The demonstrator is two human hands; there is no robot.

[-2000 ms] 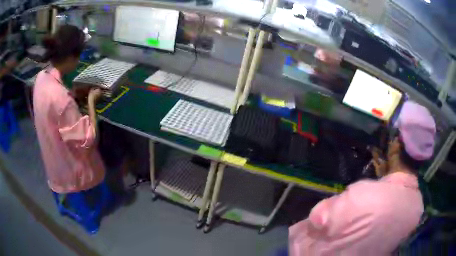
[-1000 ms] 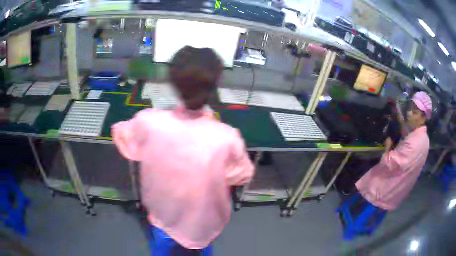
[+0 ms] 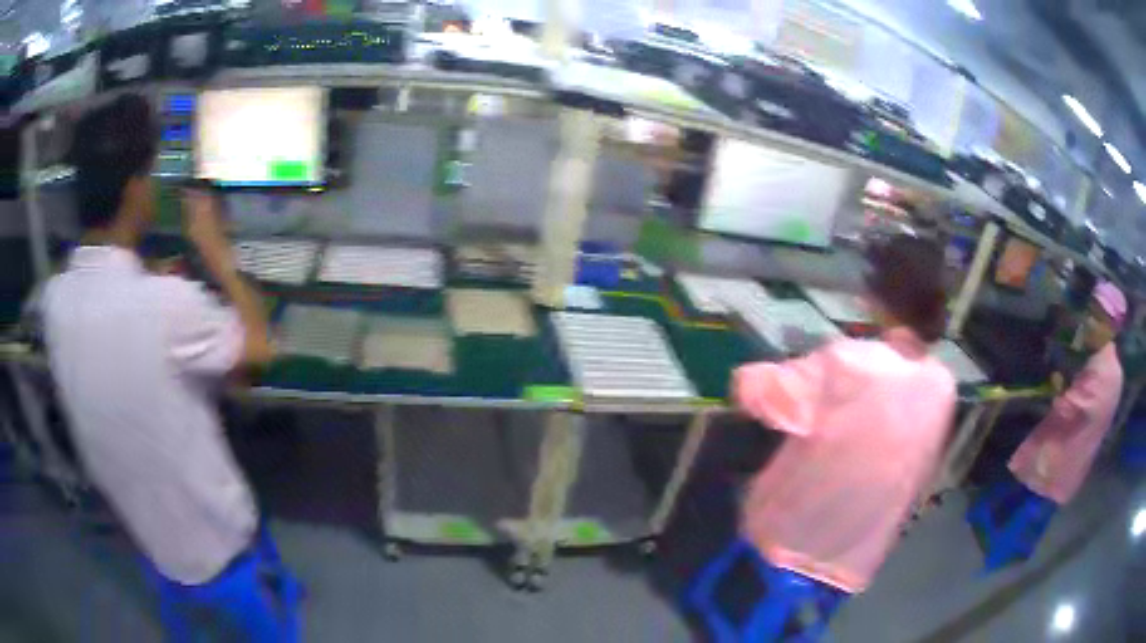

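Observation:
Neither of my hands is in the picture. In front of me a white parts tray (image 3: 622, 357) lies at the front edge of the green-matted bench (image 3: 496, 367). To its left lie a tan tray (image 3: 406, 351), another tan tray (image 3: 491, 313) behind it, and a grey tray (image 3: 317, 334). White trays (image 3: 381, 266) lie along the back. More white trays (image 3: 789, 318) lie on the right, near a seated worker. The picture is blurred, and small parts cannot be told.
Workers in pink tops (image 3: 855, 452) and a pale top (image 3: 151, 415) sit on blue stools (image 3: 233, 600) along the bench. A white post (image 3: 572, 207), monitors (image 3: 261, 132) and a blue bin (image 3: 603, 269) stand at the bench. Wheeled lower racks (image 3: 459, 530) are underneath.
My view has swung left along the bench. The pink-topped worker from the middle now shows at the right, and a pale-topped worker has come in at the left.

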